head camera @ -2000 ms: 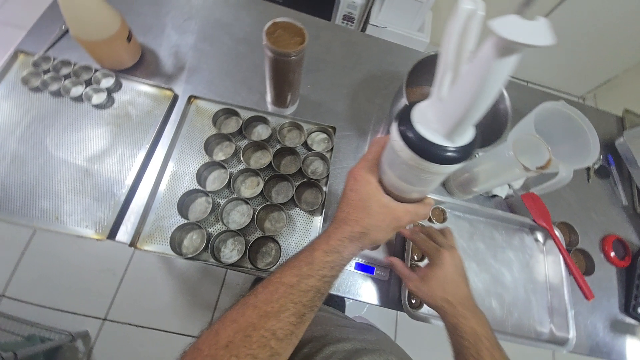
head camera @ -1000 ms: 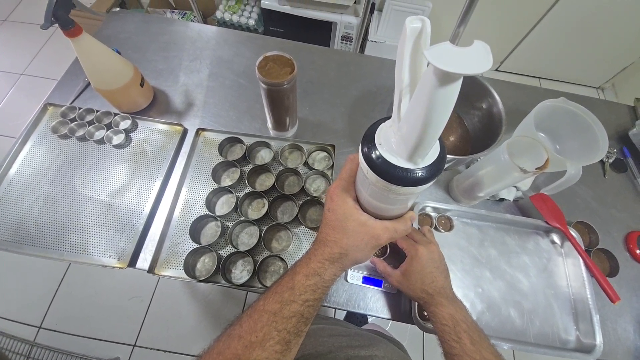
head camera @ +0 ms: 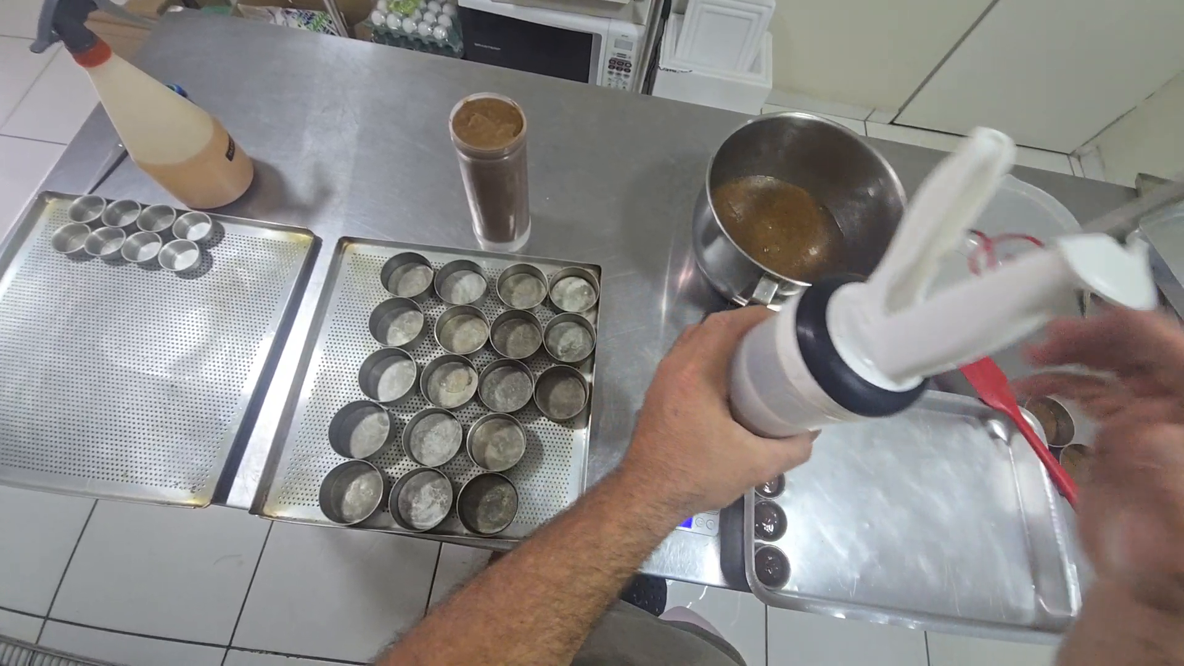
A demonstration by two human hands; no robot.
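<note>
My left hand (head camera: pixel 708 416) grips the clear barrel of a white-handled dispenser (head camera: pixel 832 361) with a black collar, which leans to the right. My right hand (head camera: pixel 1124 416) is blurred, raised near the end of the dispenser's handle, and seems to hold nothing. Below the dispenser, a solid metal tray (head camera: pixel 906 518) bears several small filled cups (head camera: pixel 770 521) along its left edge. A kitchen scale (head camera: pixel 705 523) with a lit display is mostly hidden by my left hand and forearm. Behind the dispenser stands a steel pot (head camera: pixel 721 240) with brown liquid in it.
Perforated trays hold several metal rings (head camera: pixel 498 442) and small metal cups (head camera: pixel 141 247). A tall clear container of brown paste (head camera: pixel 495 180) and a spray bottle (head camera: pixel 176 139) stand behind. At the right are a red spatula (head camera: pixel 1017 421), more rings (head camera: pixel 1050 421) and a clear plastic vessel (head camera: pixel 1027 208).
My right hand has left the small cups beneath the dispenser and risen to the right. The dispenser, upright a second ago, is tilted right in my left hand.
</note>
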